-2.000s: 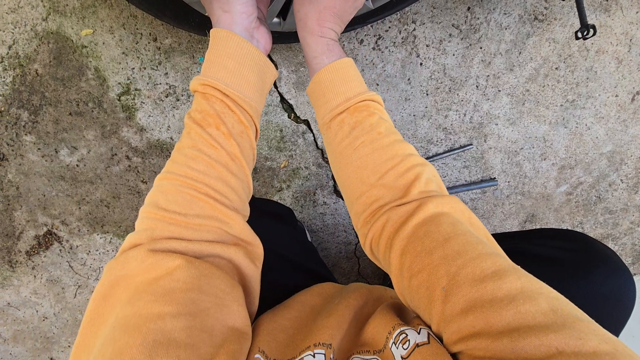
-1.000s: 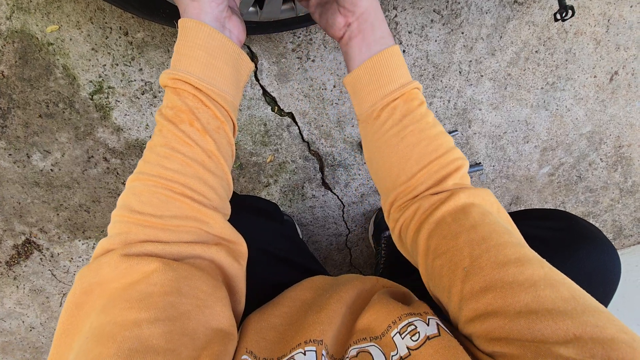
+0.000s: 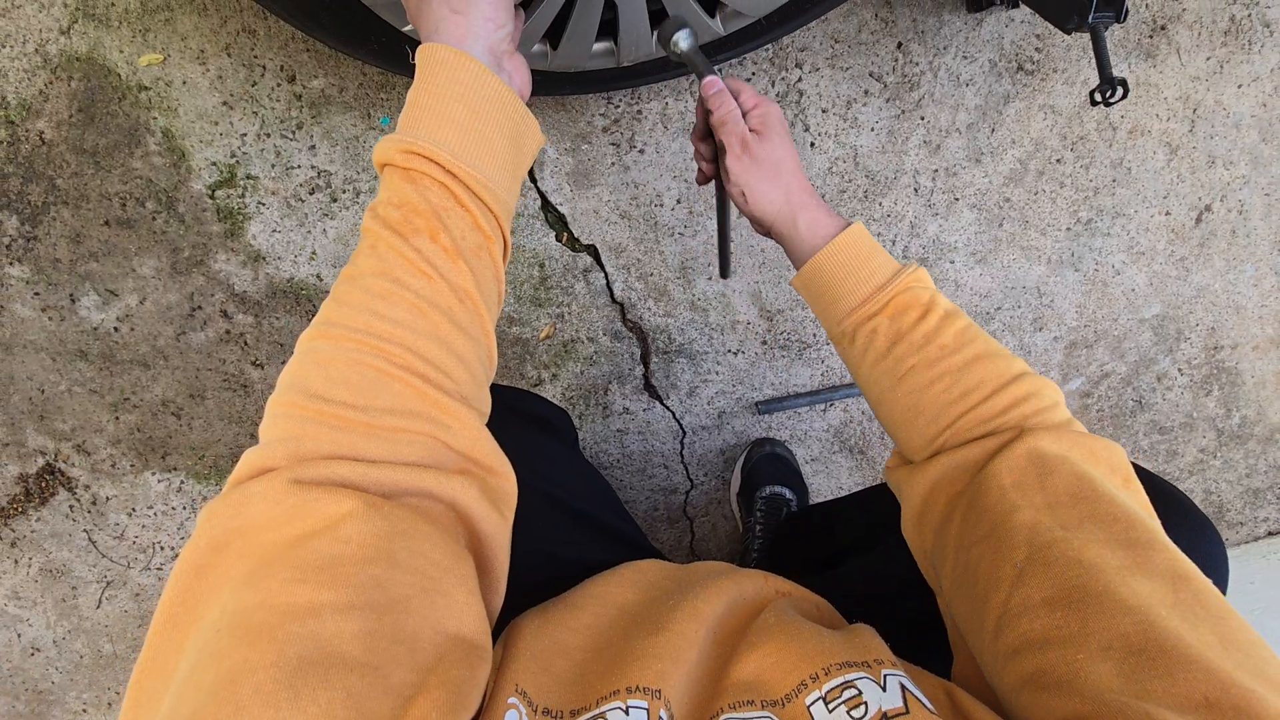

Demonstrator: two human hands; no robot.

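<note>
My right hand (image 3: 750, 150) is closed round the shaft of a dark metal lug wrench (image 3: 723, 235). The wrench's rounded socket head (image 3: 682, 40) points up in front of the wheel's rim. At the top edge, my left hand (image 3: 475, 35) is at the left part of the car wheel (image 3: 600, 30); its fingers are cut off by the frame, so its grip is hidden. The wheel has silver spokes and a black tire (image 3: 640, 78). A grey metal bar (image 3: 808, 398) lies on the concrete, partly behind my right forearm.
Part of a black jack (image 3: 1075, 12) with a hooked end (image 3: 1108, 92) stands at the upper right. A long crack (image 3: 625, 315) runs through the concrete. My shoe (image 3: 770, 485) is planted just below the bar, between my legs.
My right hand has come away from the wheel to the right and now grips the wrench. Two bars lay by my right forearm two seconds ago; one shows there now. My left hand stays at the wheel.
</note>
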